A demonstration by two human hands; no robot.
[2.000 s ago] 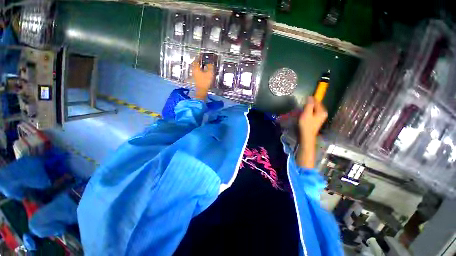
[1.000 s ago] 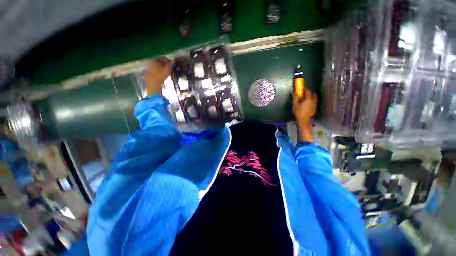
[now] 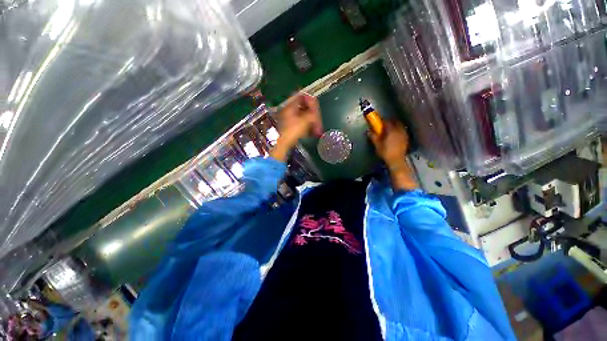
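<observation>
My right hand [image 3: 391, 141] holds the orange-yellow electric screwdriver [image 3: 373, 120], its dark tip pointing up and to the left over the green bench surface. My left hand [image 3: 299, 120] is blurred, between the blister tray and the screw dish; whether it holds anything cannot be told. The round silvery screw dish [image 3: 335, 146] lies between my hands. The clear blister tray [image 3: 224, 174] holds several dark units with pale patches, and my left sleeve covers part of it.
Tall clear filled blister trays [image 3: 459, 86] stand at the right. A large clear stack of empty trays [image 3: 120, 100] fills the upper left. Loose dark units [image 3: 299, 54] lie on the dark green belt [image 3: 266, 50]. A white machine [image 3: 499, 213] with a black hose is at the lower right.
My left hand has moved from the tray's far left side to its right, near the dish. The view has turned, bringing the large clear stack into the upper left. My right hand still holds the screwdriver.
</observation>
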